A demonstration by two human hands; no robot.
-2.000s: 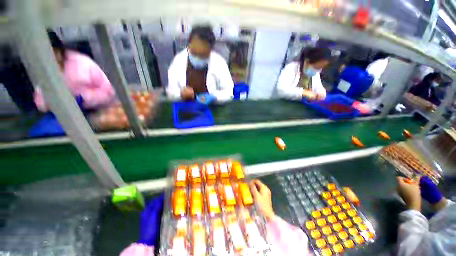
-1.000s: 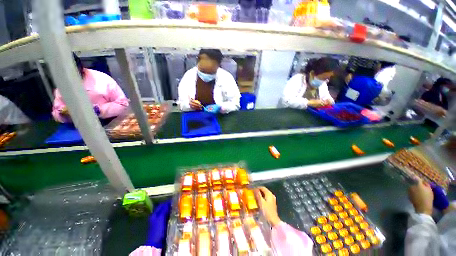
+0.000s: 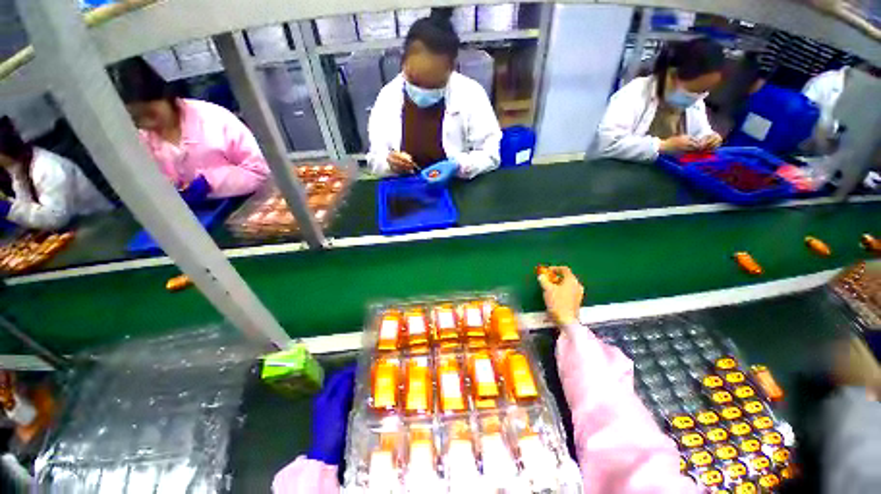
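A clear blister tray (image 3: 363, 425) lies in front of me with rows of glossy orange units (image 3: 450, 382), some with white labels. My left hand (image 3: 333, 413), in a dark blue-purple glove, is at the tray's left edge. My bare right hand (image 3: 561, 293) is stretched over the green belt, its fingers closed on an orange unit (image 3: 550, 275). A small-pocket tray (image 3: 649, 359) stands to the right, part filled with upright units showing yellow-orange ends. One orange unit (image 3: 767, 382) lies beside it.
The green conveyor (image 3: 638, 270) carries several loose orange units. A green box (image 3: 292, 370) and stacked empty clear trays (image 3: 145, 425) are at left. Metal uprights (image 3: 174, 193) cross the left side. Across the belt, people work by blue bins (image 3: 415, 205). Another worker's sleeve (image 3: 854, 425) is at right.
My right hand has left the tray's right edge, reached forward over the belt and taken hold of an orange unit. My left hand stays at the tray. The view has shifted.
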